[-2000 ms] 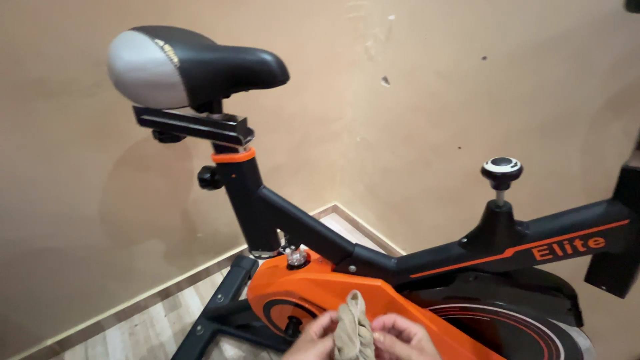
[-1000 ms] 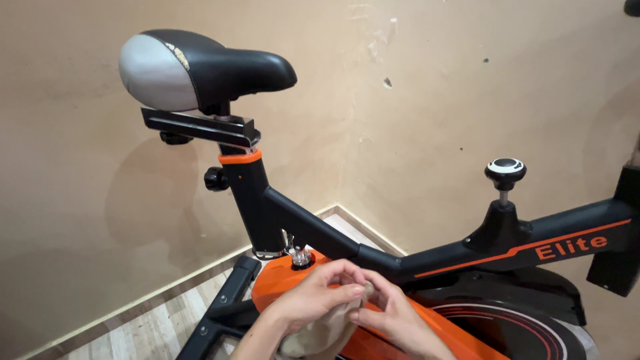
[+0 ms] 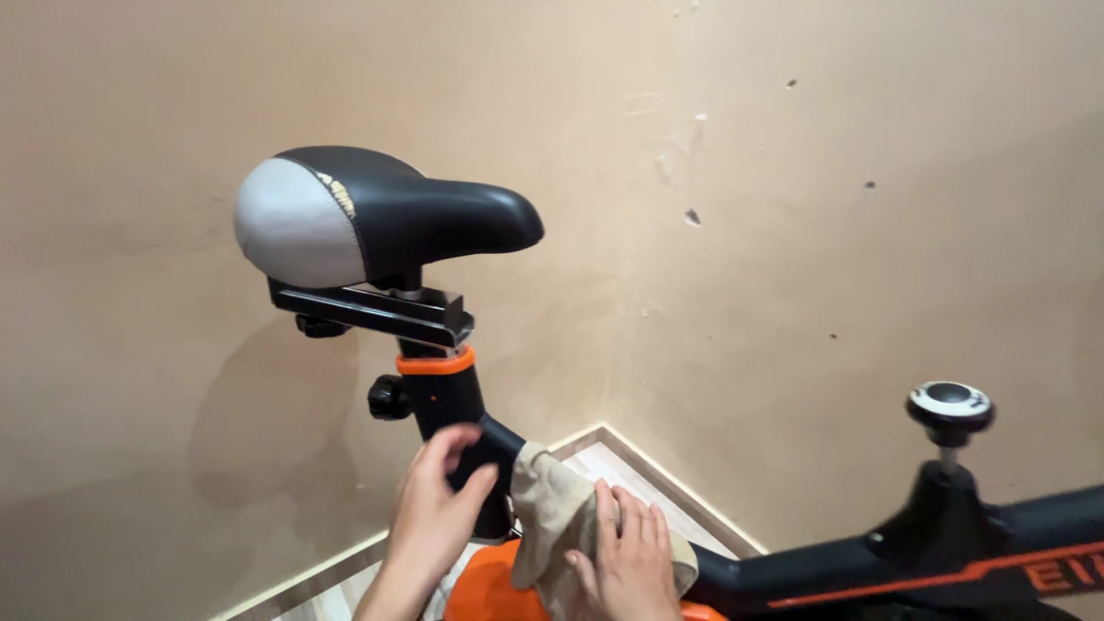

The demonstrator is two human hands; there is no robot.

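A beige cloth (image 3: 552,509) lies draped over the sloping black frame tube (image 3: 500,444) of an exercise bike. My right hand (image 3: 630,543) rests on the cloth with its fingers spread a little, pressing it against the tube. Beside the seat post (image 3: 444,401), my left hand (image 3: 440,500) is raised with thumb and fingers apart, holding nothing. Above it is the black and grey bike saddle (image 3: 388,216), its covering worn along the seam.
A black adjusting knob (image 3: 388,397) sticks out left of the post. The resistance knob (image 3: 949,410) stands at the right. Beige walls (image 3: 776,285) meet in a corner behind the bike, above a wood-look floor (image 3: 604,466).
Both hands were together at the cloth low over the orange cover. Now the cloth is spread over the frame tube, and my left hand has come off it towards the seat post.
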